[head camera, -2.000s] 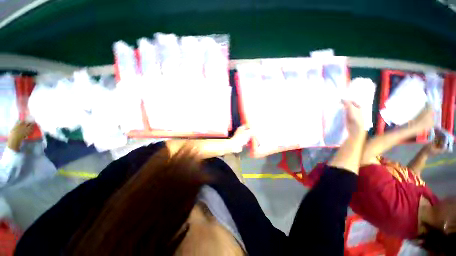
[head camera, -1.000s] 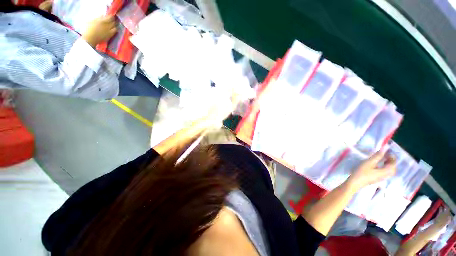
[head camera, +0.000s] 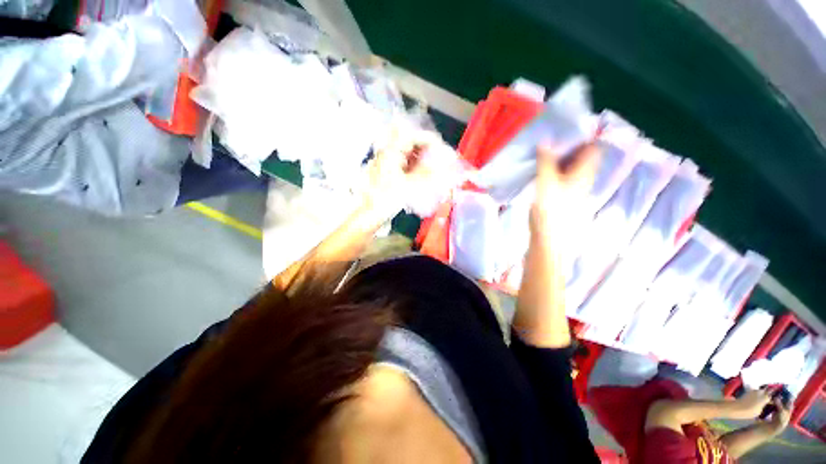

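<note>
My right hand [head camera: 563, 177] holds a bagged product [head camera: 534, 149], a greyish oblong in clear film, above the left end of a red tray [head camera: 494, 131]. My left hand [head camera: 408, 168] is washed out by glare at the right edge of a white pile of bubble bags [head camera: 290, 109]; it seems to touch a whitish bag, but its grip cannot be made out. Bagged products [head camera: 611, 181] lie in rows in the tray. Bare red shows at the tray's upper left corner.
Another person's striped sleeve [head camera: 100, 109] is at upper left beside a red tray edge [head camera: 181, 104]. A person in red [head camera: 670, 421] works at a tray [head camera: 788, 335] at lower right. The green bench [head camera: 543, 45] runs behind. Red blocks [head camera: 23, 294] stand at left.
My right hand has moved left and up from the tray's right part and now holds a bagged product. Red tray bottom now shows where bagged products lay. My left hand is nearer the tray.
</note>
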